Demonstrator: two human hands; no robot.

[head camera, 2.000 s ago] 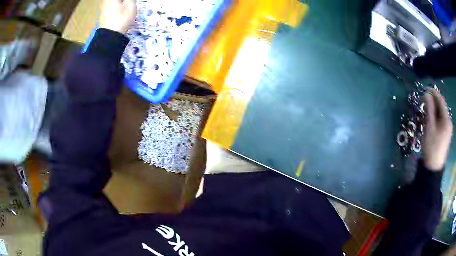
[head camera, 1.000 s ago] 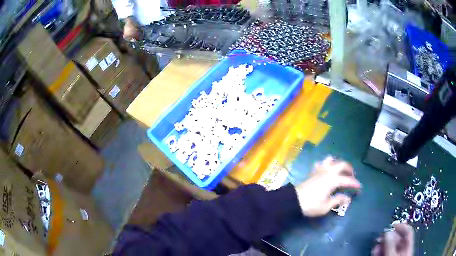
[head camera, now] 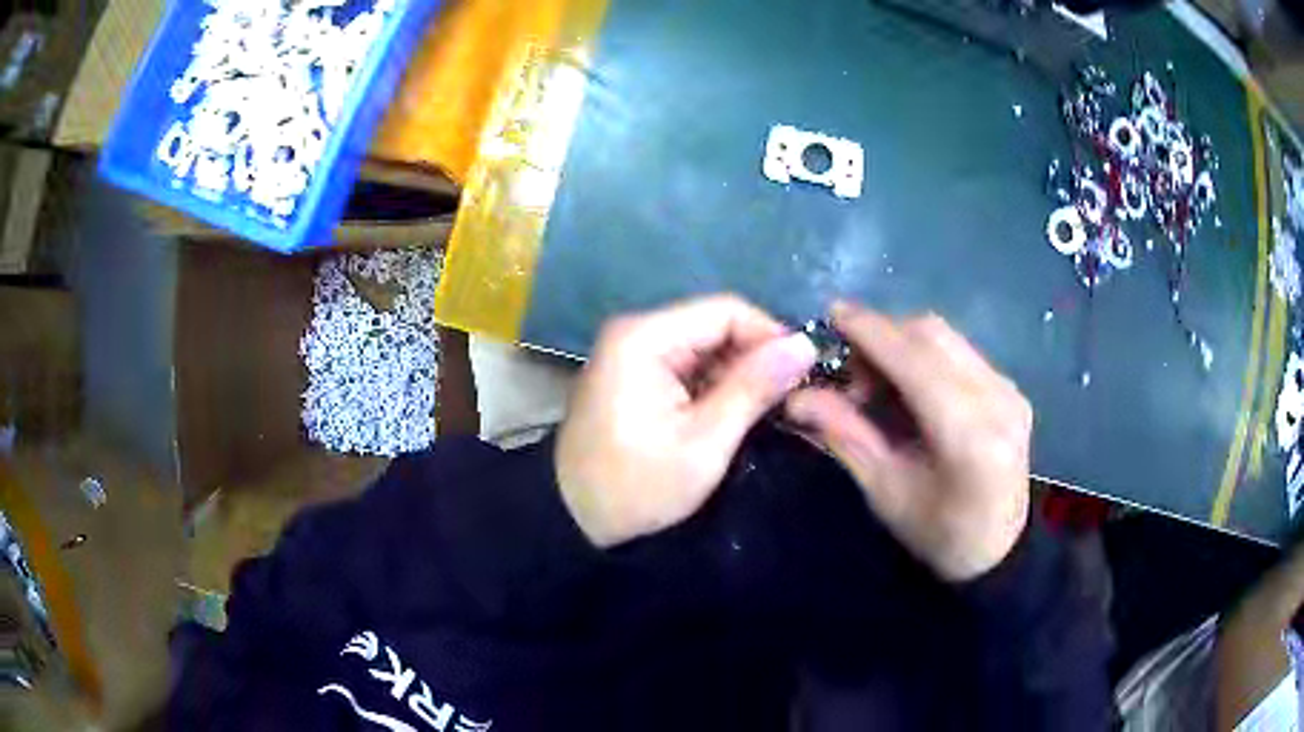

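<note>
My left hand (head camera: 672, 415) and my right hand (head camera: 930, 429) meet at the bench's front edge. Their fingertips pinch a small dark and silver component (head camera: 825, 350) between them; the fingers hide much of it. A white plastic bracket (head camera: 814, 160) with a round hole lies flat on the dark green mat (head camera: 687, 186), beyond my hands. A tangled pile of white ring parts (head camera: 1128, 136) with thin red and dark wires lies on the mat at the right.
A blue tray (head camera: 298, 229) of white brackets is at the upper left. Yellow-orange tape (head camera: 486, 229) edges the mat. Below the tray, an open cardboard box (head camera: 236, 386) holds many small pale pieces. More white parts (head camera: 1291, 386) lie at the far right edge.
My hands have come together near the bench edge, around a small component. The white bracket now lies alone on the mat. The view has turned and shifted, with the tray now at the upper left.
</note>
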